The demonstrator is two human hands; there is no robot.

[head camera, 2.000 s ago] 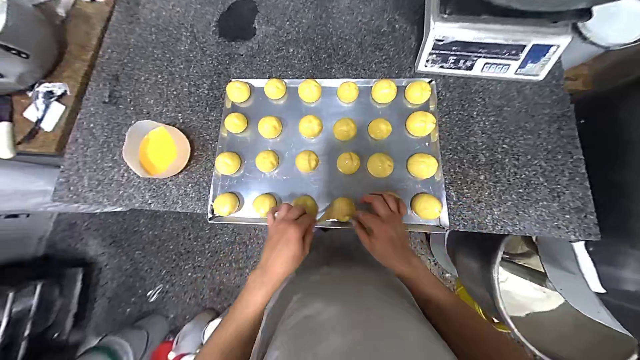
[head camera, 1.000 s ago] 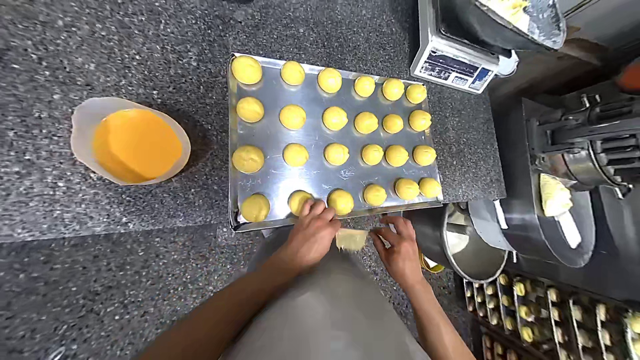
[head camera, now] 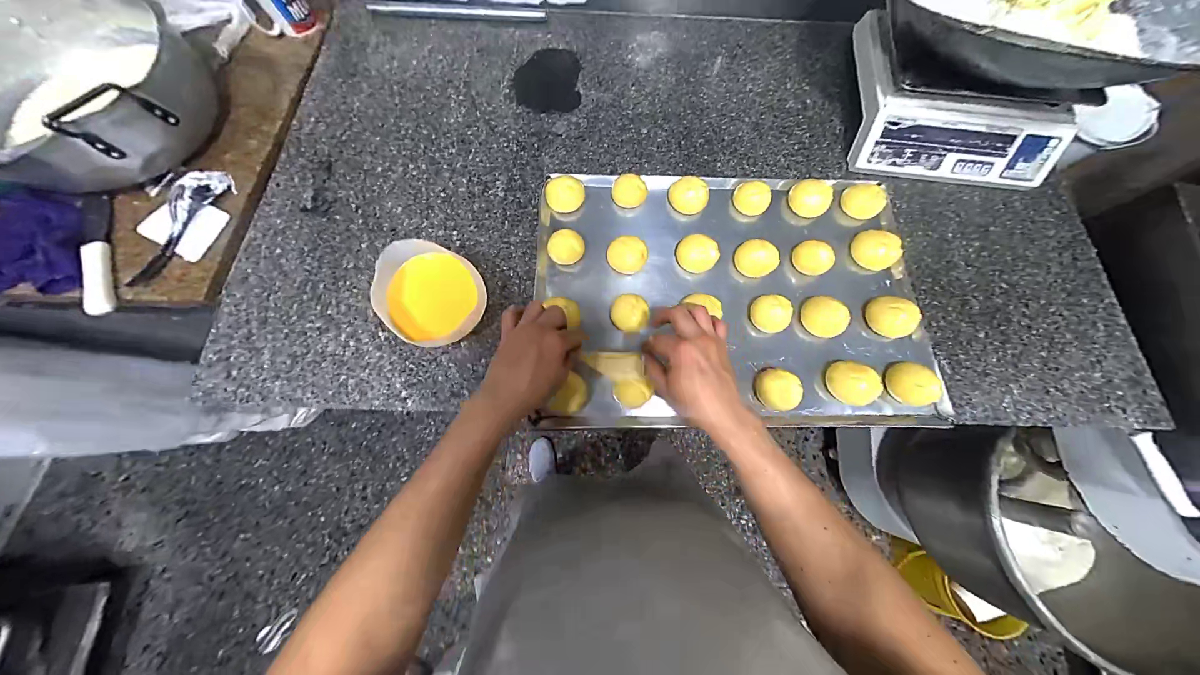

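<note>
A metal baking tray [head camera: 712, 361] holds rows of round, glazed yellow dough balls [head camera: 697, 253]. Over its front left part, a thin pale strip of dough [head camera: 614, 364] spans between my left hand [head camera: 536, 354] and my right hand [head camera: 692, 361], each pinching one end. Beneath the strip, a dough ball [head camera: 633, 391] is partly covered. My left fingers partly hide balls at the tray's left edge, and my right hand hides part of the front rows. A cup of yellow-orange liquid [head camera: 431, 295] stands left of the tray.
Behind the tray at right, a digital scale [head camera: 966, 141] bears a large bowl [head camera: 1050, 42]. A metal pot [head camera: 159, 103] and a white-handled tool [head camera: 97, 277] rest on a wooden board [head camera: 246, 122] at left. A large mixing bowl [head camera: 956, 525] stands below the counter's right front edge.
Both hands have moved from the tray's front edge to farther in over its left part, with a dough strip between them. The view has swung between frames.
</note>
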